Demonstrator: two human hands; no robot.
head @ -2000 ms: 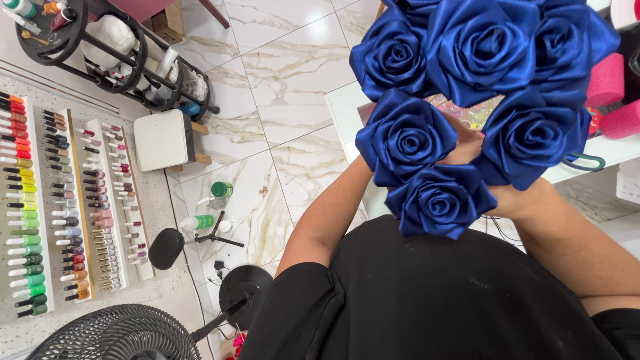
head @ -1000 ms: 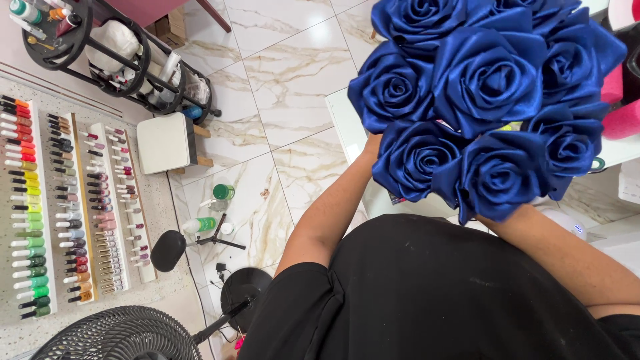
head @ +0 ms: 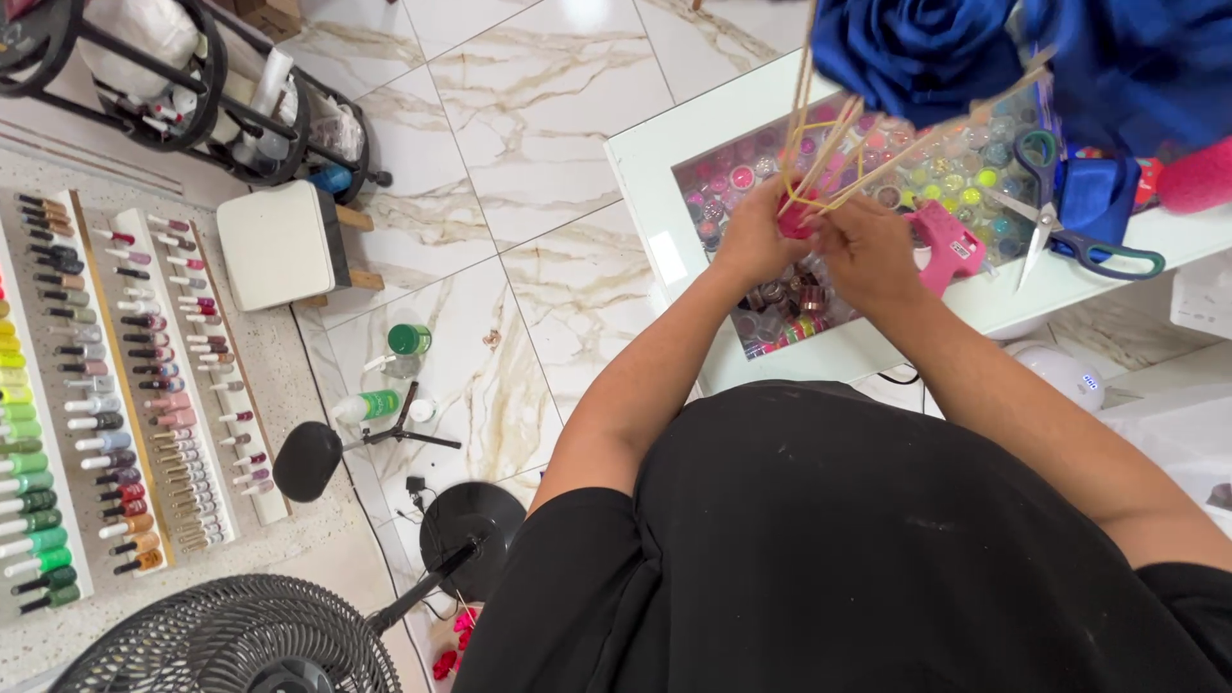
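Observation:
Blue satin ribbon roses point(head: 924, 48) on thin wooden sticks point(head: 895, 164) lean away at the top right. The lower stick ends come together at my left hand point(head: 760, 231), which is closed around them and a small red-pink thing point(head: 797, 217). A yellow band or strip point(head: 807, 200) loops about the sticks. My right hand point(head: 871, 255) is at the stick ends beside it, fingers bent; its exact hold cannot be told. A pink hot glue gun point(head: 948, 245) lies right of it. Scissors with dark green handles point(head: 1049, 221) lie open, near blue ribbon point(head: 1097, 202).
A glass-topped white table point(head: 674, 255) shows small jars point(head: 741, 178) beneath its glass. Nail polish racks point(head: 197, 366) stand left, with a black fan point(head: 231, 635) below. A white-topped stool point(head: 279, 245), bottles point(head: 366, 406) and a small tripod point(head: 414, 433) stand on the tiled floor.
The blue roses have tilted away toward the top right, and their sticks and both hands now show. The glue gun and scissors, hidden behind the roses before, are in view.

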